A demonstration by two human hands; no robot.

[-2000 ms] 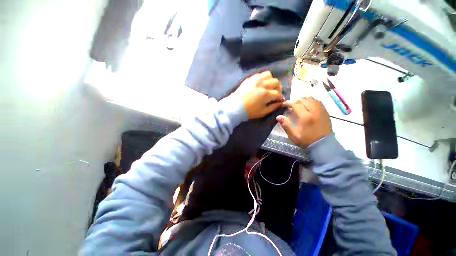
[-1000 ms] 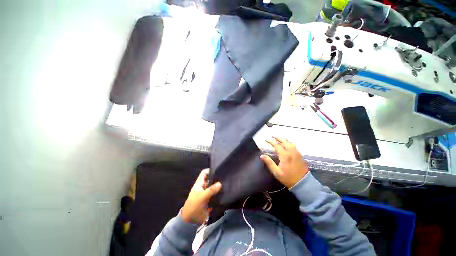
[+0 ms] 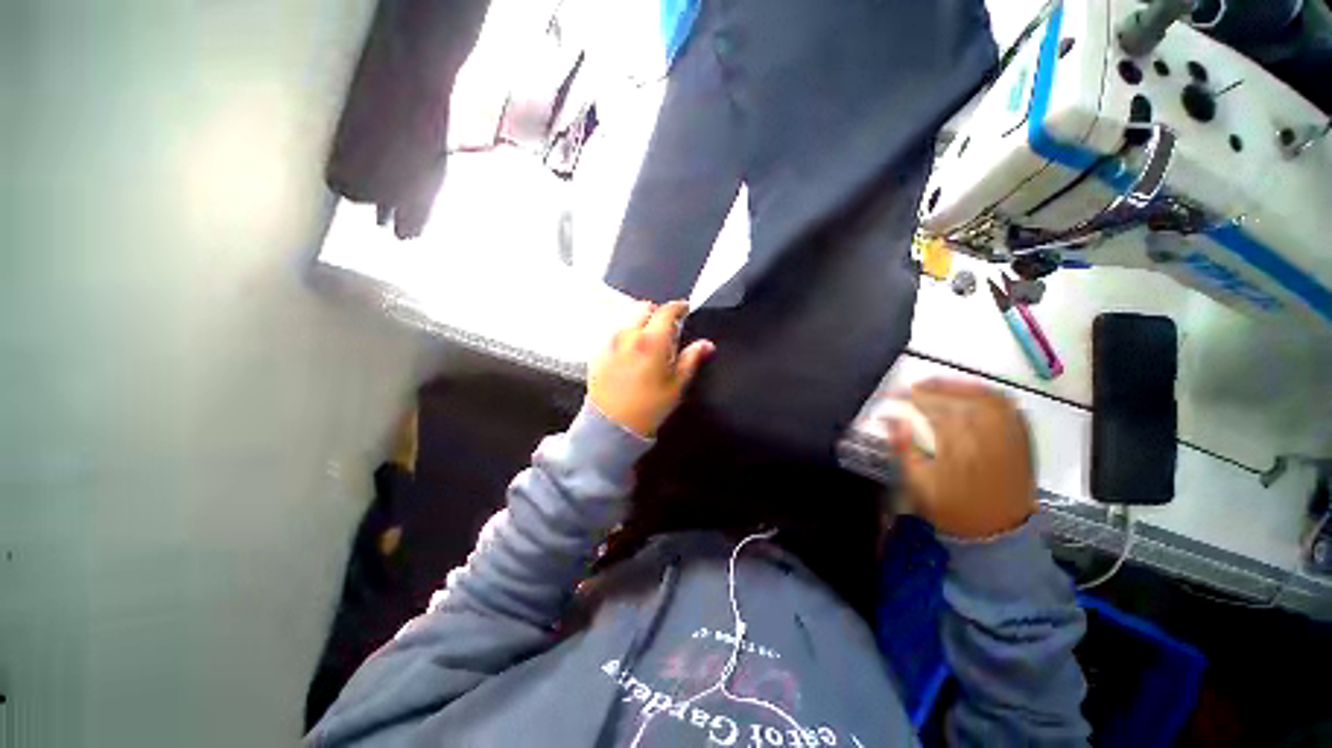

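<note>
A dark navy fabric panel (image 3: 833, 190) lies across the white machine table and hangs over its front edge towards my lap. My left hand (image 3: 643, 368) pinches the panel's left edge between thumb and fingers near the table's front edge. My right hand (image 3: 964, 453) is blurred, to the right of the panel over the table's front edge. Something pale shows at its fingers, and I cannot tell whether it holds anything. The thread snips (image 3: 1028, 330), with pink and blue handles, lie on the table right of the fabric.
A white sewing machine head (image 3: 1154, 161) with blue trim stands at upper right. A black phone (image 3: 1135, 409) on a white cable lies at right. Dark cloth (image 3: 402, 117) lies at upper left. A blue crate (image 3: 1132, 665) is below the table. An earphone wire hangs on my chest.
My left hand has moved up and forward along the fabric's edge. My right hand has moved right, off the fabric. The panel now spreads wider over the table.
</note>
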